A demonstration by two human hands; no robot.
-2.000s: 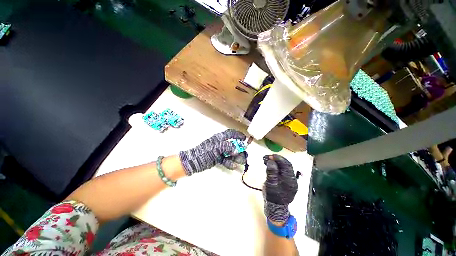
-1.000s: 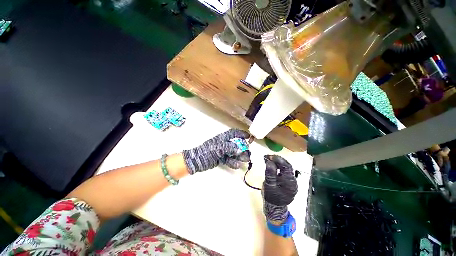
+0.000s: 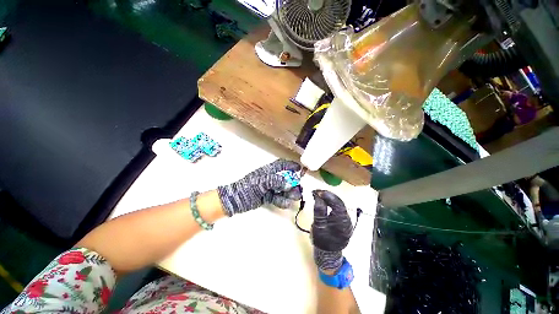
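My left hand (image 3: 260, 187), in a grey-black striped knit glove, holds a small teal circuit board (image 3: 290, 178) just below the tip of the white tapered nozzle (image 3: 328, 138). A thin black cable (image 3: 298, 219) hangs from the board and curves to my right hand. My right hand (image 3: 331, 222), gloved with dark fingertips, is just right of the cable, fingers curled. The cable passes behind or into it, and a small black end shows on its right side. Whether the fingers grip it is unclear. A few teal boards (image 3: 196, 146) lie on the white sheet (image 3: 245, 257).
A wooden base (image 3: 245, 80) stands behind the hands, with a fan (image 3: 312, 21) on it. A plastic-wrapped head (image 3: 392, 73) hangs at upper right. A grey arm (image 3: 478, 168) crosses the right side. A black cable pile (image 3: 435, 276) lies lower right; a black mat (image 3: 79, 104) is left.
The view has shifted slightly. My right hand has moved a little left, closer to my left hand, and the small black cable end shows more clearly on its right. My left hand still holds the board at the nozzle.
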